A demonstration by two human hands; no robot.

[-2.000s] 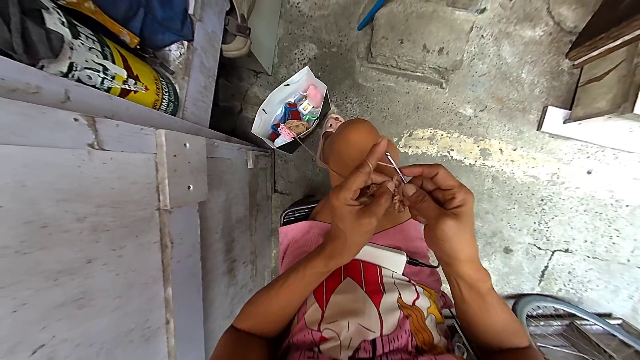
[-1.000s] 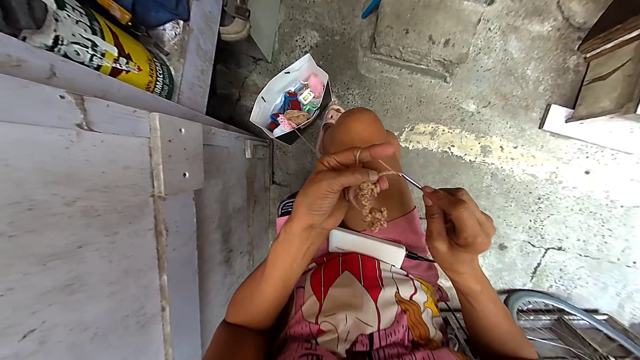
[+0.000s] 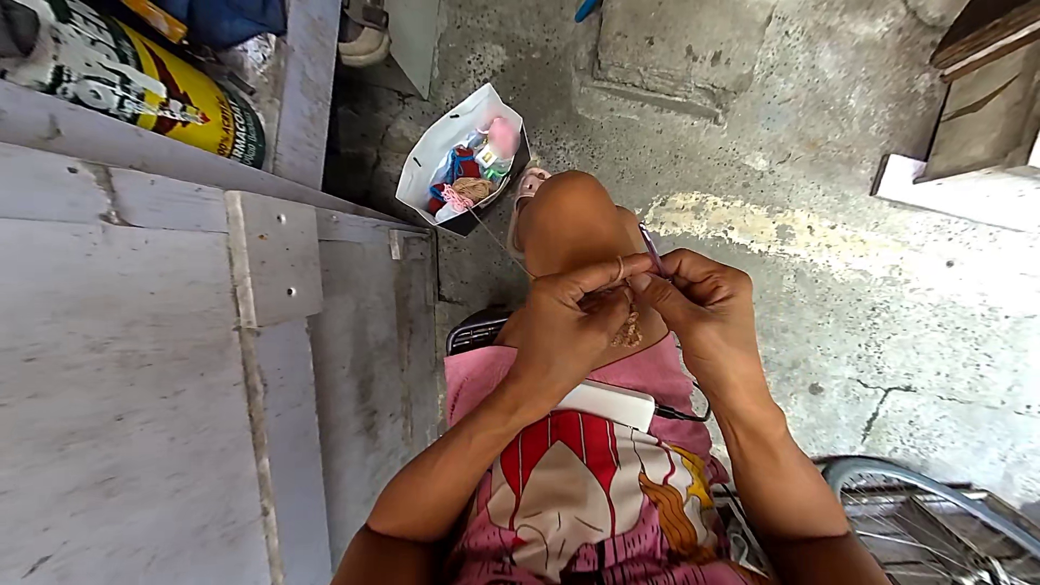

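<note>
My left hand (image 3: 581,317) grips a small piece of tan crochet work (image 3: 627,331), which hangs below its fingers above my lap, with yarn looped round the raised index finger. A slim metallic crochet hook (image 3: 651,248) is pinched in my right hand (image 3: 705,305), its upper end pointing up and left. Both hands meet at the fingertips, where the exact place of the hook's lower end is hidden. A strand of yarn (image 3: 500,244) runs from my left hand towards a paper bag (image 3: 439,154) on the floor, which holds a tan yarn ball (image 3: 473,189) and other coloured yarns.
A white power bank (image 3: 609,404) with a black cable lies on my lap. Grey-painted wooden boards (image 3: 122,366) stand at the left, with a paint can (image 3: 179,97) behind them. A bicycle wheel (image 3: 910,479) is at the lower right, and a wooden structure (image 3: 975,122) at the upper right.
My right hand, apart from the left one second ago, has come back against its fingers. The hook now stands steeper, and my right hand covers more of it.
</note>
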